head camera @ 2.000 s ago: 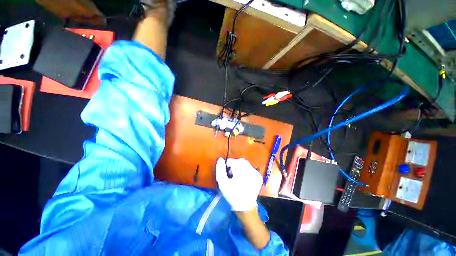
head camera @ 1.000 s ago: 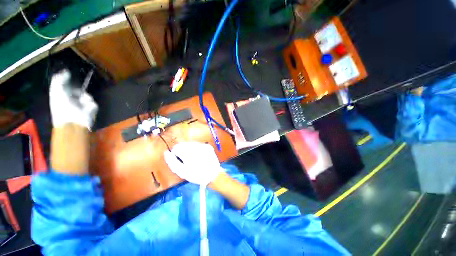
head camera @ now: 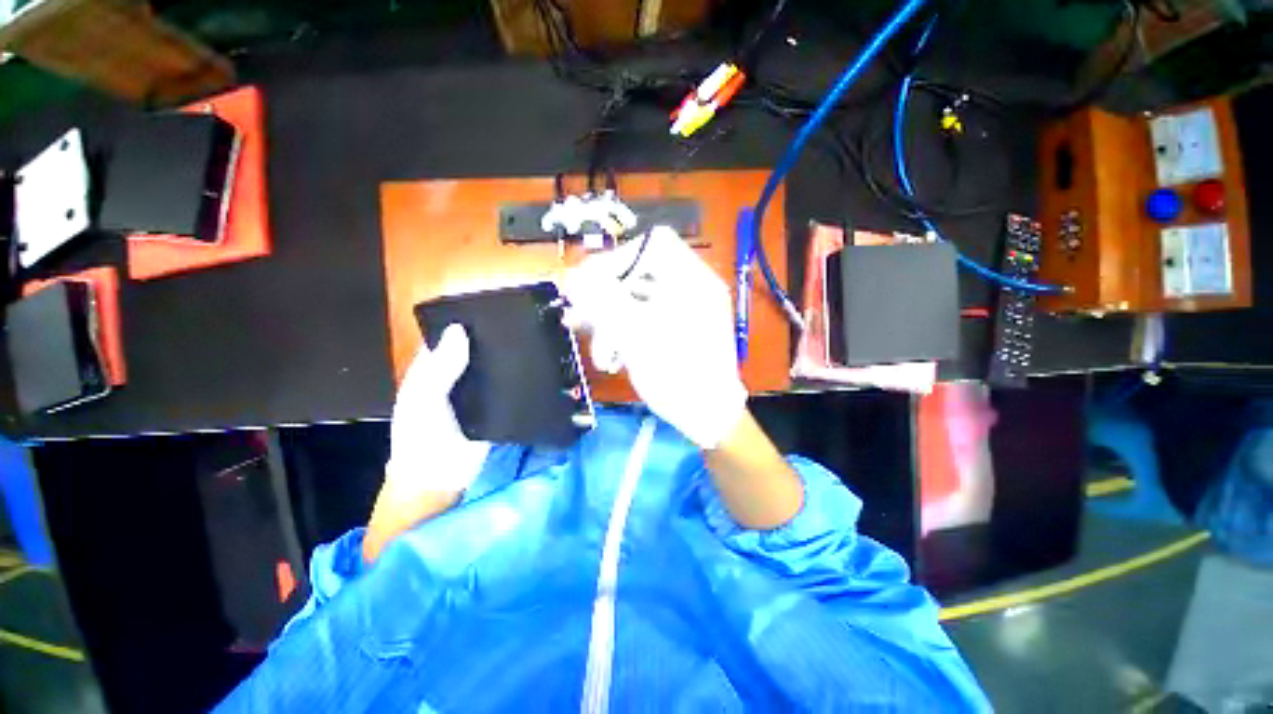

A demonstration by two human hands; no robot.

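Note:
A black set-top box (head camera: 514, 366) is held over the near left part of the orange-brown fixture board (head camera: 433, 223), its port edge facing right. My gloved left hand (head camera: 430, 419) grips its left side, thumb on top. My gloved right hand (head camera: 667, 328) is at the box's port edge with a thin black cable (head camera: 637, 257) between its fingers; whether the plug is in the box cannot be told. The whitish connector block (head camera: 586, 218) sits on the dark bar (head camera: 673, 221) just beyond my right hand.
Right of the board are a blue marker (head camera: 746, 286), a blue cable (head camera: 813, 128), a set-top box (head camera: 898, 304) on a pad, a remote control (head camera: 1016, 300) and an orange switch box (head camera: 1110, 209). At left are boxes (head camera: 165, 175) on red pads. RCA plugs (head camera: 708, 99) lie behind.
My left hand has come back from the far left and now holds a black box over the board. My right hand has moved up to the box's port edge. The view has turned and levelled.

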